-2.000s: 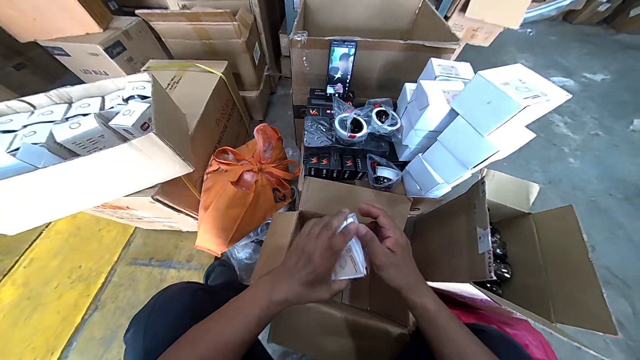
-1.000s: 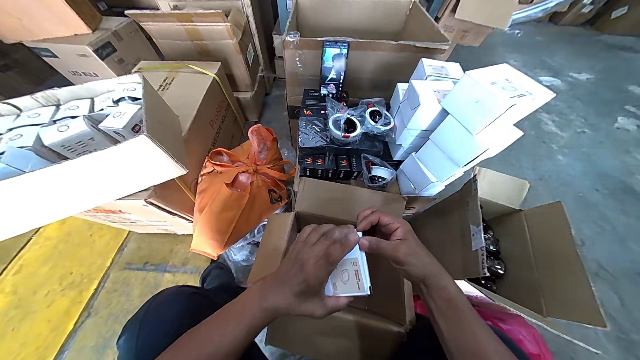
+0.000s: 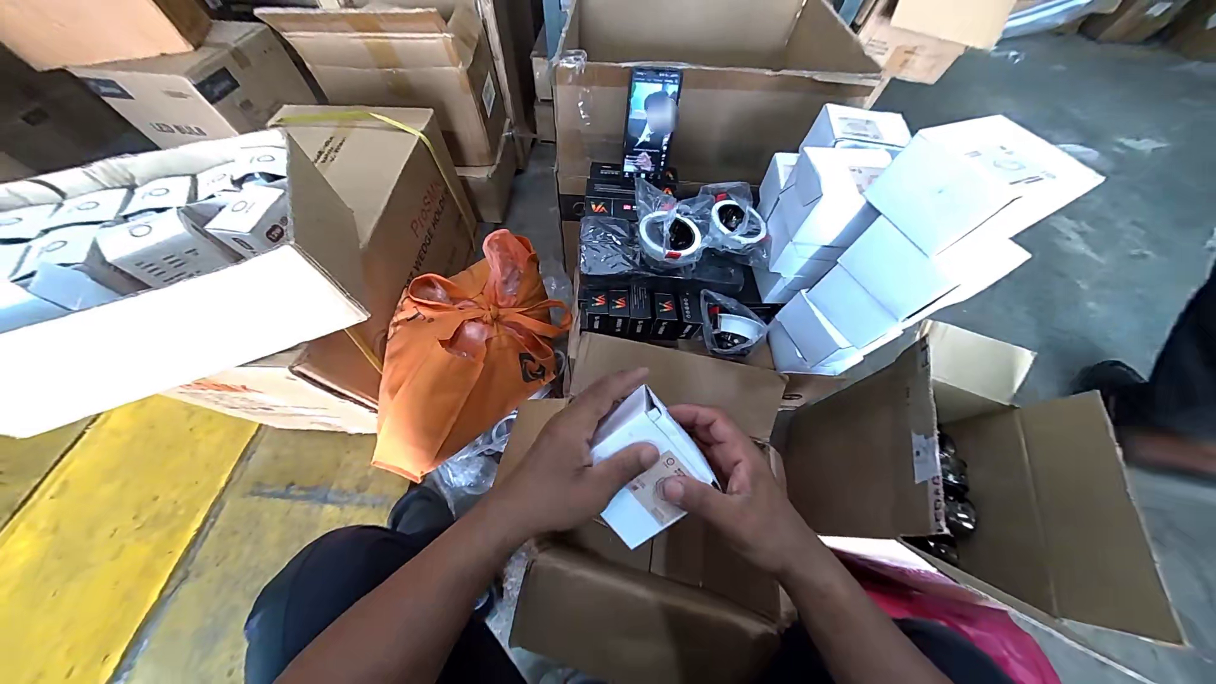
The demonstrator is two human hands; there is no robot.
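A small white carton (image 3: 655,475) with a printed label is held above an open cardboard box (image 3: 646,608) between my knees. My left hand (image 3: 579,456) grips its left side, thumb across the front. On its right side, my right hand (image 3: 736,480) holds it with the thumb on the label and fingers behind. Beyond them, white ring-shaped light fittings (image 3: 671,237) in clear plastic bags rest on small black boxes (image 3: 641,313). White cartons (image 3: 855,256) are stacked to their right.
An orange tied bag (image 3: 465,370) stands at the left, beside a large box of white cartons (image 3: 161,228). A phone (image 3: 652,123) leans upright at the back. An open box (image 3: 1073,513) with dark shiny round parts is at the right. A person's shoe (image 3: 1111,378) shows at the right edge.
The white carton has turned and tilted between my hands, showing more of its faces. My right hand has moved from its top edge to its right side. A person's leg has appeared at the right.
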